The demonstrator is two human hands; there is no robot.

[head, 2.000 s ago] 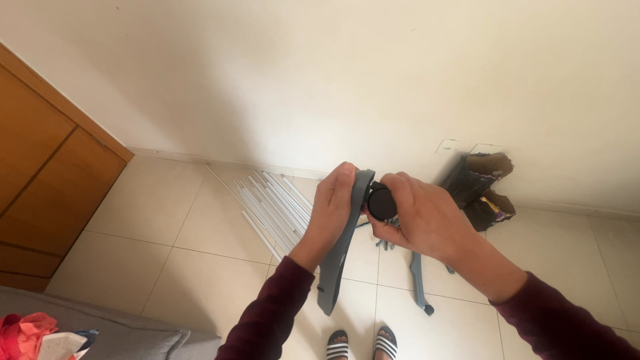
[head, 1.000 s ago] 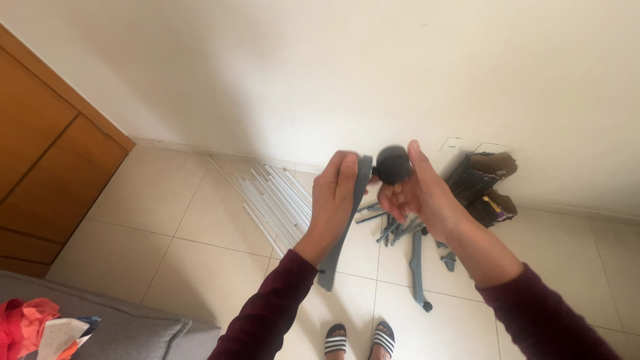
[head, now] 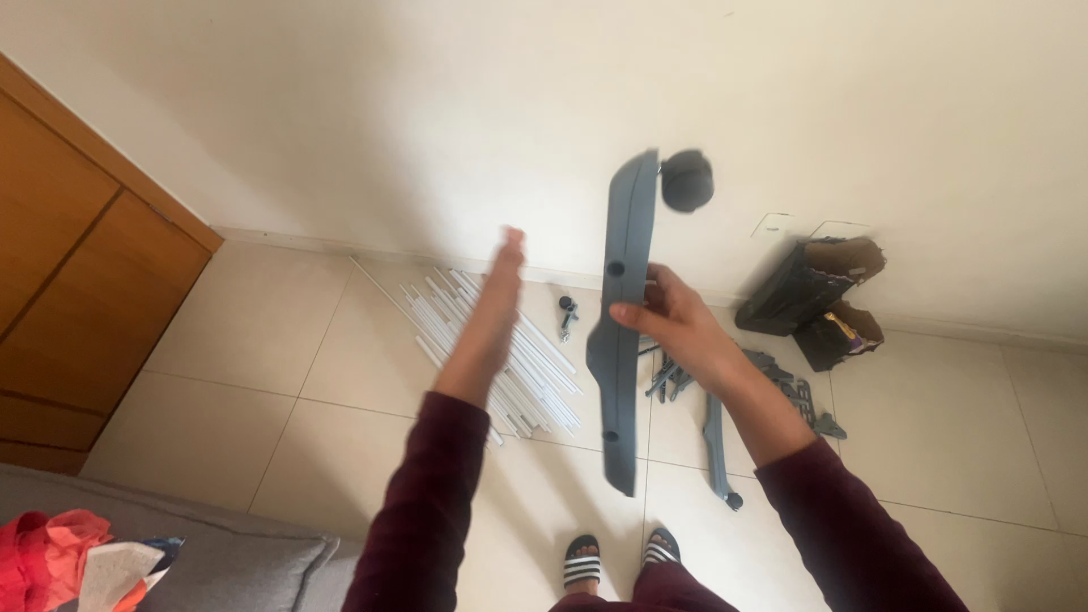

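My right hand (head: 676, 319) grips the middle of a long grey plastic base leg (head: 623, 365), which stands nearly upright in front of me. At the leg's upper end a black caster wheel (head: 687, 181) sticks out to the right. My left hand (head: 501, 289) is off the leg, to its left, seen edge-on with straight fingers and nothing visible in it. Below and behind it, many white metal tubes (head: 535, 365) lie on the floor. A second grey leg with a caster (head: 716, 450) lies on the tiles beneath my right forearm.
Grey plastic parts (head: 799, 395) lie right of my right forearm. Two torn dark cardboard boxes (head: 778, 285) (head: 820, 340) stand against the wall. A small caster and hardware (head: 567, 316) sit near the skirting. A grey sofa (head: 229, 544) with red fabric (head: 51, 552) is lower left; a wooden door (head: 59, 255) is left.
My left hand has let go of the leg and moved away to the left. My right hand has gone from the caster to the leg's middle and now holds it.
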